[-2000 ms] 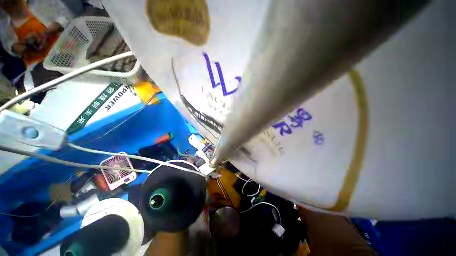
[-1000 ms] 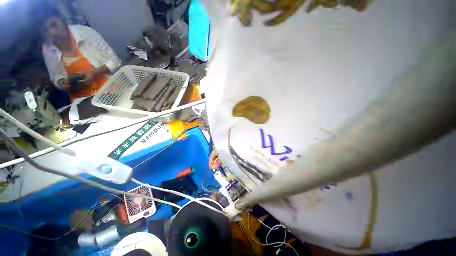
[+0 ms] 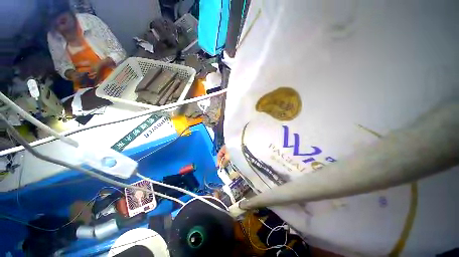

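Note:
A large white printed sheet or cloth (image 3: 312,60), with purple letters and brown-gold shapes, fills the right half. A thick pale tube or pole (image 3: 352,175), blurred, crosses in front of it and narrows to a pale end near a black thread cone (image 3: 206,226). A green centre shows on the cone. Neither my left hand nor my right hand can be made out. Some fingers (image 3: 223,156) show at the sheet's left edge; whose they are I cannot tell.
A person (image 3: 83,50) sits at upper left by a white basket (image 3: 115,89) of brown pieces. A blue trough (image 3: 201,155) holds a small square fan (image 3: 140,198). White cables (image 3: 166,106) cross the left side. A white cone or disc (image 3: 141,243) is at the bottom.
The view has swung, so the basket and the seated person have come further into the picture and lie further right. The printed sheet has shifted right in the view.

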